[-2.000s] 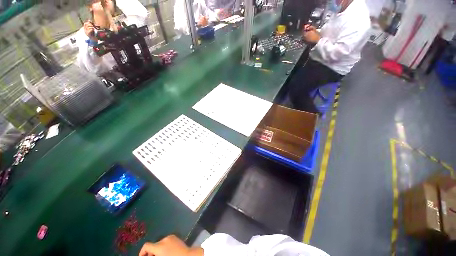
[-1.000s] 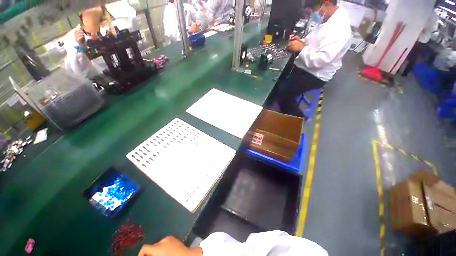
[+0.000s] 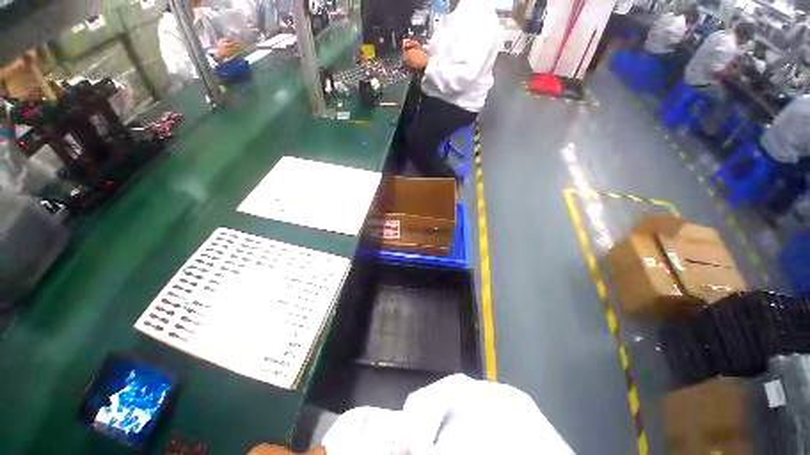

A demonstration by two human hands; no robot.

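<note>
My right hand [image 3: 282, 450] is at the bottom edge, mostly cut off; only a strip of it shows below the white sleeve, and its fingers are out of the picture. My left hand is not in view. A few small dark-red parts [image 3: 183, 446] show at the bottom edge, left of my right hand. The small dark-blue parts box [image 3: 96, 425] with shiny blue and white pieces lies at lower left. The large white parts tray [image 3: 258, 307] with rows of small dark parts lies on the green bench beyond my hand.
A second white tray [image 3: 311, 191] lies farther up the bench. A black bin [image 3: 413, 324] and an open cardboard carton [image 3: 422, 209] in a blue crate stand along the bench's right side. A person in white sits beyond. Cartons [image 3: 675, 267] stand on the floor at right.
My view has turned right, so the bench things have shifted left. The pink housing has left the picture, and less of my right hand and the red pile shows.
</note>
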